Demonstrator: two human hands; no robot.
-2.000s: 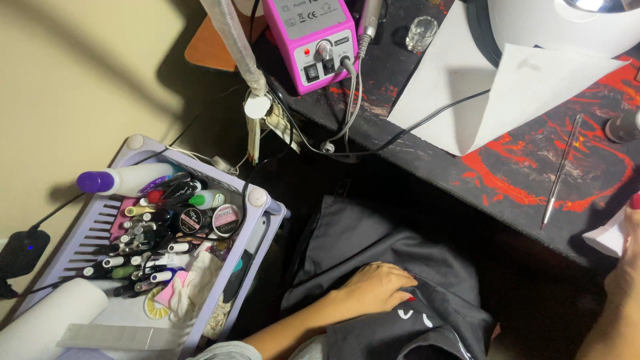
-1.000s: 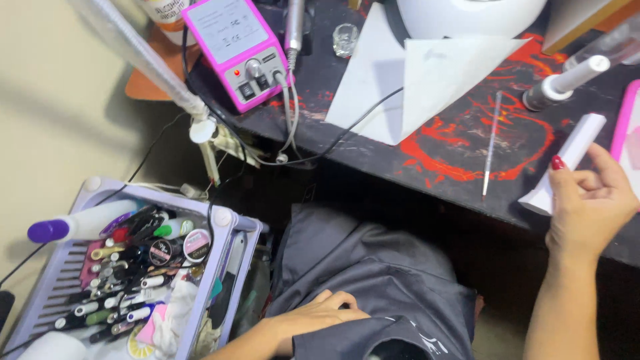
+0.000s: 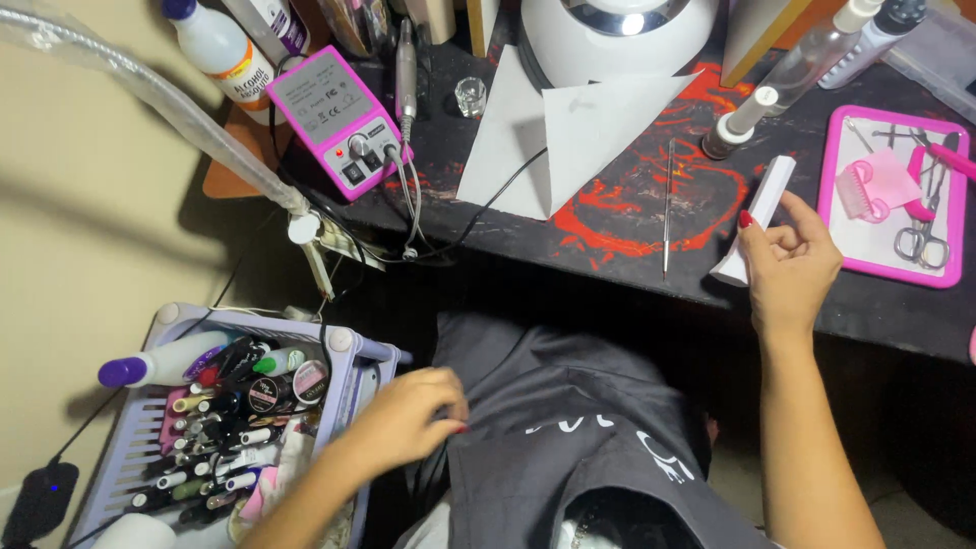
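Note:
My right hand [image 3: 793, 255] has its thumb and fingers around a white rectangular block [image 3: 765, 200], which looks like a nail buffer, at the table's front edge. My left hand [image 3: 423, 412] is above the dark apron [image 3: 526, 381] on my lap, fingers curled, with nothing seen in it. A thin nail brush [image 3: 668, 206] lies left of the block. Behind the block stands a small bottle with a white cap [image 3: 743, 122]. To the right, a pink-rimmed tray [image 3: 825, 191] holds small scissors [image 3: 923, 245], a pink brush [image 3: 858, 191] and other tools.
A pink nail drill control box [image 3: 332, 114] stands on the table, its handpiece [image 3: 406, 76] beside it. White paper [image 3: 511, 145] lies before a white rounded device [image 3: 618, 46]. Cables hang over the table's edge. At left is a lilac basket [image 3: 160, 328] of polish bottles, below a lamp arm [image 3: 191, 107].
My left hand has lifted off the apron and moved left. The right hand, at the frame's edge two seconds ago, now shows whole with the white block. The view has shifted right.

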